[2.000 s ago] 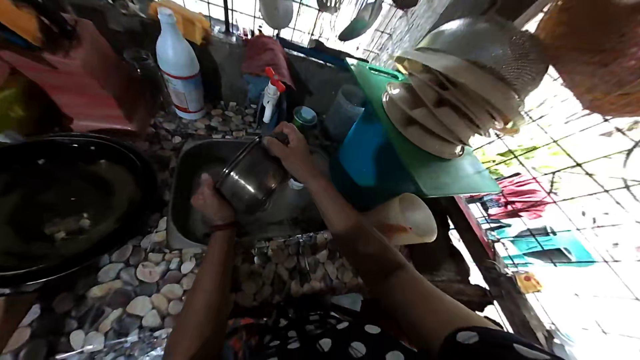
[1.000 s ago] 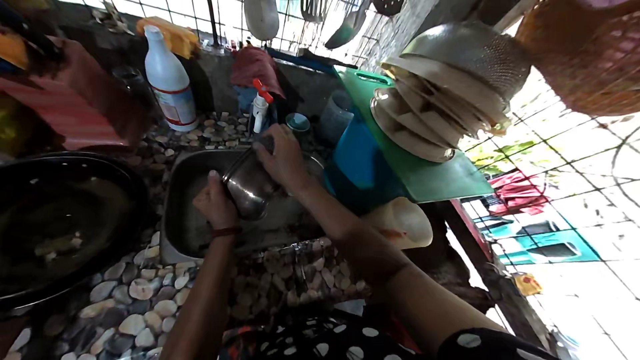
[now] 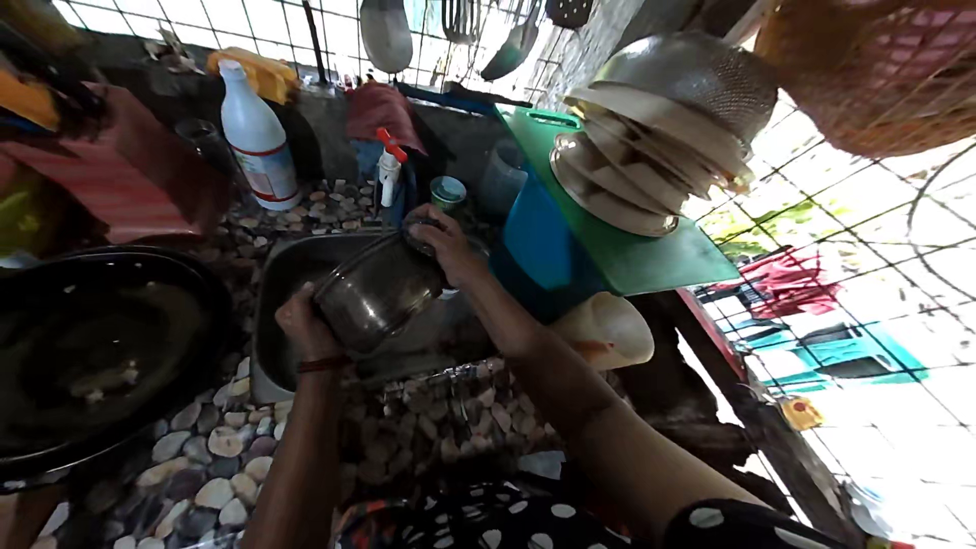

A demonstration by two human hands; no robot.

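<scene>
A shiny metal pot (image 3: 381,293) is tilted above the metal sink basin (image 3: 263,351). My left hand (image 3: 309,324) grips its near left side, with a dark red band on the wrist. At the pot's upper right edge, my right hand (image 3: 442,240) is closed on a dark scrubber (image 3: 421,232), whose exact kind I cannot tell. Behind the pot stands a white faucet (image 3: 389,179) with a red handle. The pot's inside is hidden from view.
At left is a large black pan (image 3: 99,343) with liquid and scraps. A white bottle (image 3: 261,141) stands behind the sink. Stacked plates (image 3: 633,160) and a metal colander (image 3: 686,76) rest on a green board (image 3: 656,263) at right, near a plastic pitcher or cup (image 3: 610,332).
The pot has tilted and turned in my left hand since a second ago, showing more of its outer side. My right hand stays at its upper right edge.
</scene>
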